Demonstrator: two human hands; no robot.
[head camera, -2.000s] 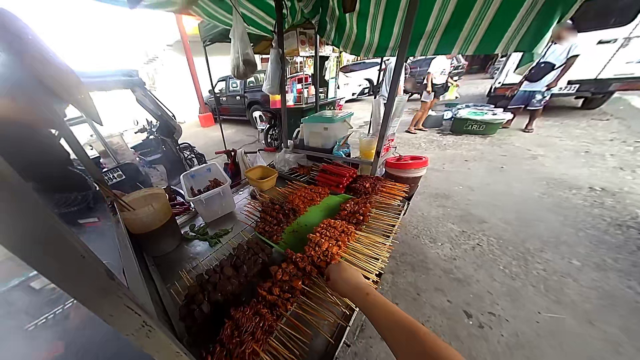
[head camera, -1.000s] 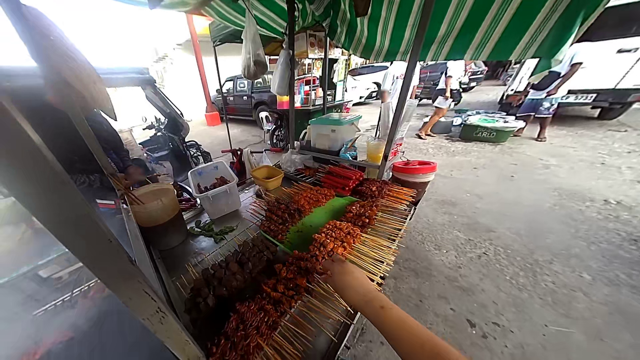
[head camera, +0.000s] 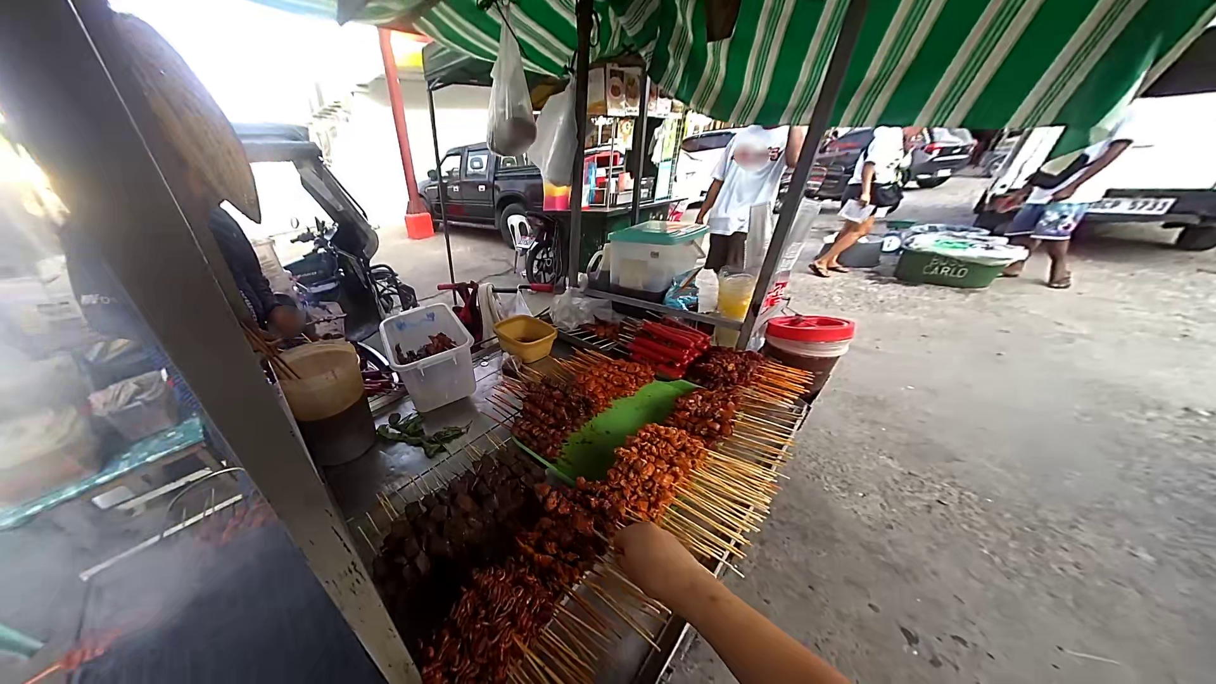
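Note:
My right hand (head camera: 655, 562) reaches in from the lower right, its fingers at the near edge of the reddish meat skewers (head camera: 655, 465); the fingertips are hidden, so I cannot tell whether it holds a stick. Around it lie bamboo sticks (head camera: 722, 503) pointing right. Left of the hand are dark meat skewers (head camera: 465, 518) and curled skewers (head camera: 494, 613). A green tray (head camera: 617, 427) shows between the rows of meat. Red sausages (head camera: 670, 344) lie at the far end. My left hand is not in view.
A metal post (head camera: 237, 361) crosses the left side, near a sauce container (head camera: 328, 399), a white plastic bin (head camera: 432, 366) and a yellow tub (head camera: 524, 337). A red-lidded bucket (head camera: 809, 344) stands at the far right corner. Behind the stall a person (head camera: 746, 190) stands; others are farther off.
A person in a white shirt has come into clearer view behind the cart's far post. My right hand stays at the skewers.

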